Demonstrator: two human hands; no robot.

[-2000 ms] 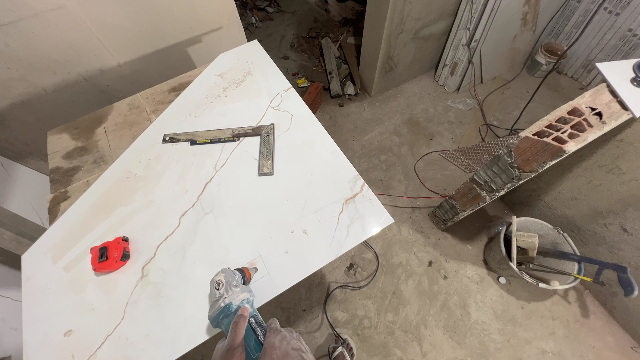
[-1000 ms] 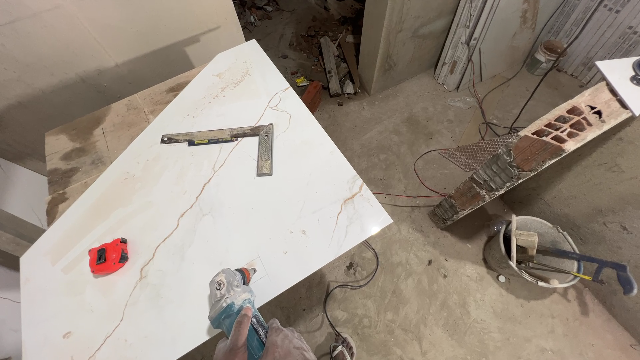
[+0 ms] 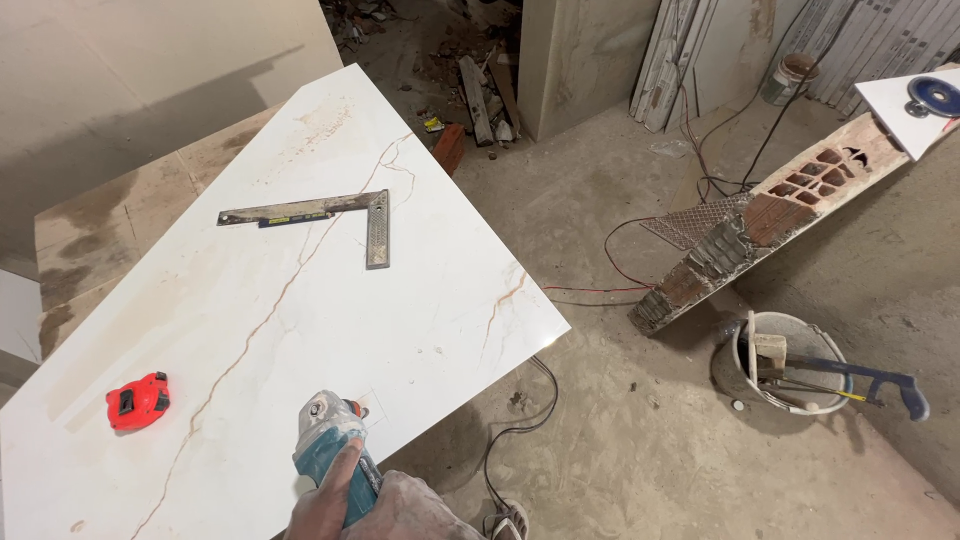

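Note:
At the lower middle of the head view, both my hands hold a teal angle grinder (image 3: pixel 330 442) with an orange-tipped bit on its spindle. My left hand (image 3: pixel 326 495) lies along its body with a finger stretched toward the gear head; my right hand (image 3: pixel 416 510) wraps the body from the right. The bit is over a small pencilled outline on a white marble-look porcelain slab (image 3: pixel 277 330); whether it touches cannot be told. A metal try square (image 3: pixel 378 229) rests farther up the slab, and a red tape measure (image 3: pixel 138 401) lies at the left.
Right of the slab, a bucket (image 3: pixel 795 322) holds a hacksaw (image 3: pixel 892 382) and other tools. Beyond stands a broken-topped brick wall (image 3: pixel 780 217) bearing a white tile offcut (image 3: pixel 892 112) and a blue disc (image 3: pixel 934 96). A black cable (image 3: pixel 487 450) trails over the floor near a sandalled foot (image 3: pixel 512 521).

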